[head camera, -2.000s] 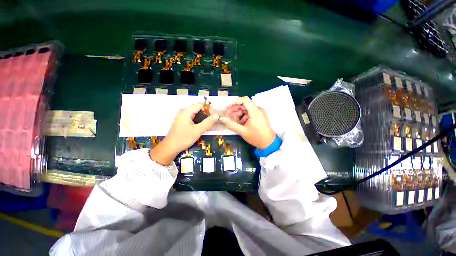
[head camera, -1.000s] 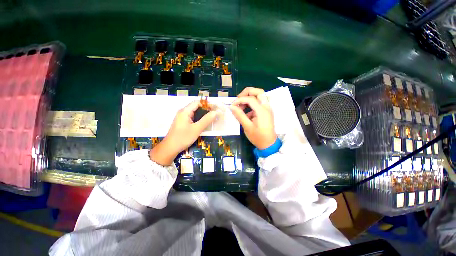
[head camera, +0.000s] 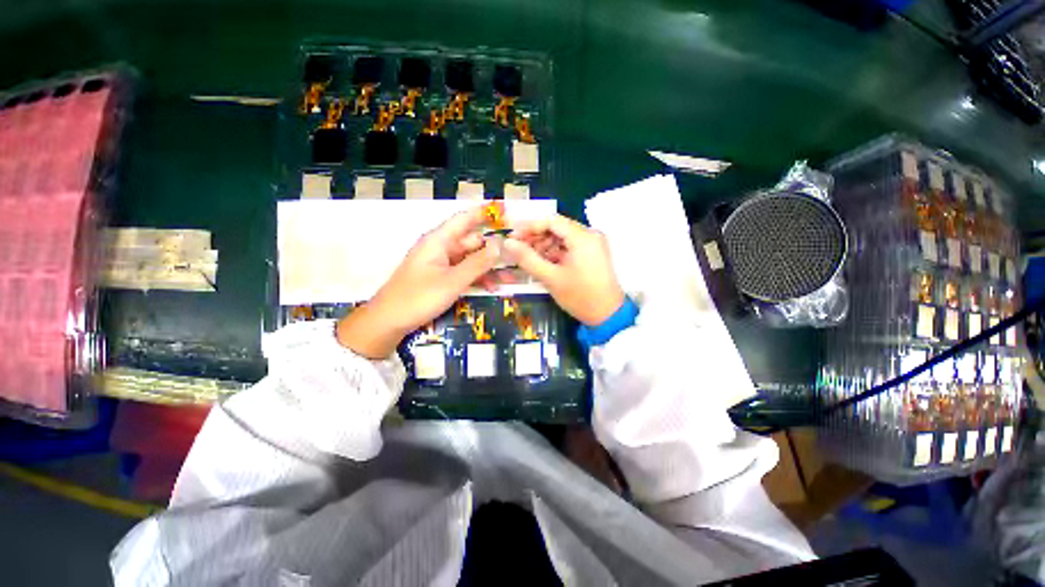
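My left hand (head camera: 430, 279) holds a small module with an orange flex cable (head camera: 494, 214) above the white liner sheet (head camera: 344, 247). The module's body is mostly hidden by my fingers. My right hand (head camera: 573, 266), with a blue wristband, meets the left at the module, thumb and fingertips close together. Whether it holds a pad cannot be told. The liner lies across the clear blister tray (head camera: 476, 155). Black modules (head camera: 380, 147) lie in the tray's upper rows, and modules with pale faces (head camera: 481, 359) lie below the liner.
A tray of pink pieces (head camera: 46, 252) is at the left, with a beige strip (head camera: 160, 259) beside it. Plain white sheets (head camera: 676, 298) slant at the right. Beyond them are a round mesh-topped device (head camera: 785, 244) and stacked blister trays (head camera: 877, 310). A black cable crosses the stack.
My right hand has moved left and in to meet my left hand at the module. The whole view has shifted slightly, with the trays higher in the picture.
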